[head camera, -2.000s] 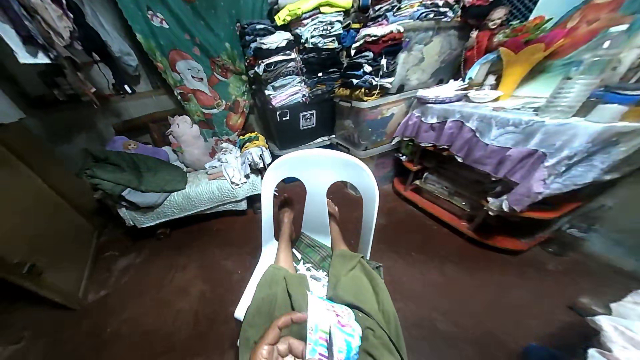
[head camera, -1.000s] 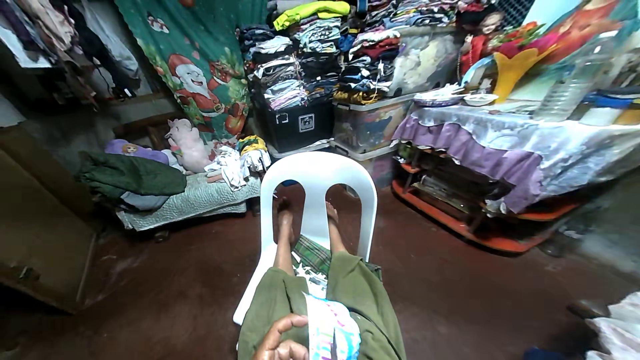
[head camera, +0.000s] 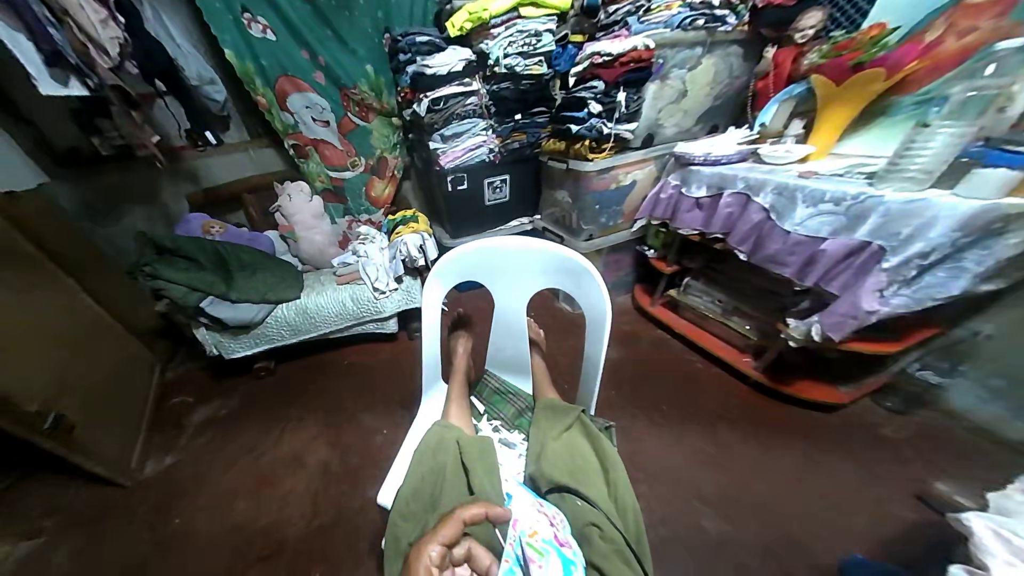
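Observation:
At the bottom edge, my left hand has its fingers bent, the fingertips at the left edge of a printed plastic packet in blue, white and pink. Whether they grip it cannot be told. A thin dark strip shows against the packet's lower part. White scraps lie between my legs, by a green plaid cloth on the seat of a white plastic chair. My legs, in olive green trousers, rest along the chair, the bare feet beyond its backrest openings. My right hand is not in view.
A low padded bench with clothes and a pink plush toy is at left. Folded clothes are stacked on a black storage box and a clear bin. At right stands a cloth-covered table with an orange-edged base.
My left hand stays beside the packet. The packet's top now leans over to the right, where it stood more upright two seconds ago.

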